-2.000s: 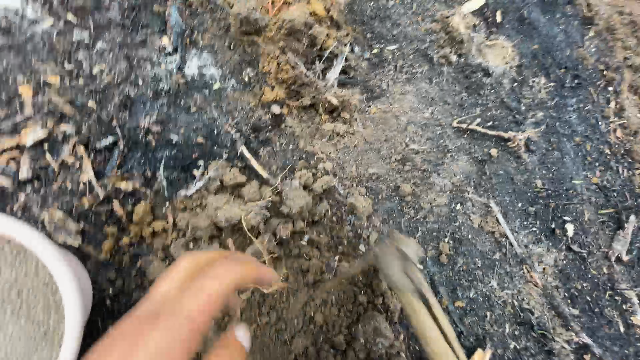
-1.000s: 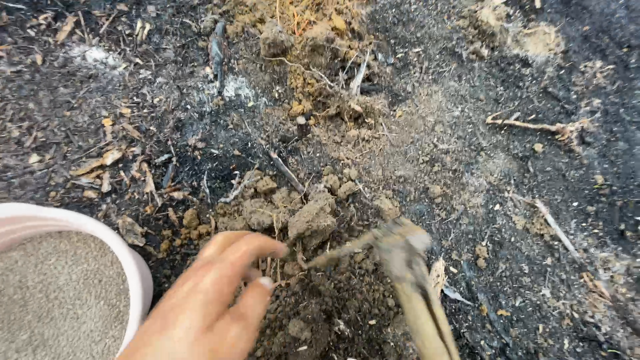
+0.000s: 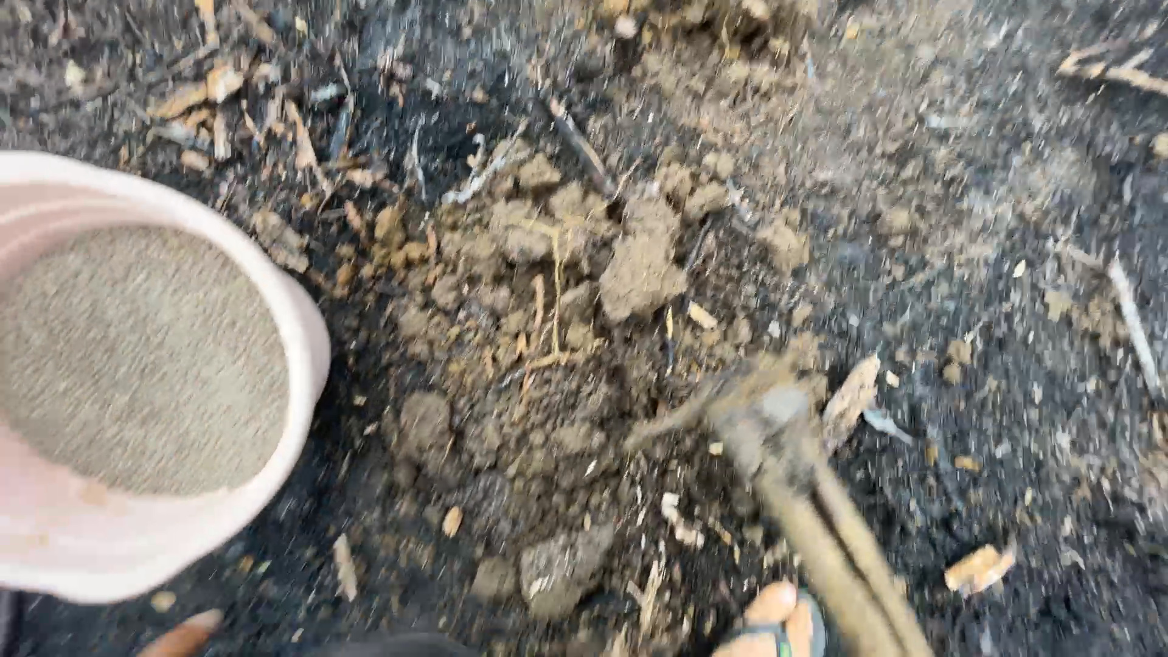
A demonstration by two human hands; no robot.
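Note:
A hand tool with a soil-caked metal head and a split wooden handle reaches in from the lower right, its blade against loose dark soil. The hand on its handle is outside the view. Of my left hand only a blurred fingertip shows at the bottom left, below a pale pink tub of fine grey-brown granular material. Whether that hand holds anything is hidden. Clods and thin yellowish roots lie above the tool head.
A sandaled foot is at the bottom edge beside the handle. Wood chips and a short stick lie on the dark ground, with a pale twig at the right and another soil heap at the top.
My left hand has withdrawn from the clods and roots to the bottom left edge. More of the pink tub is in view as the view has shifted.

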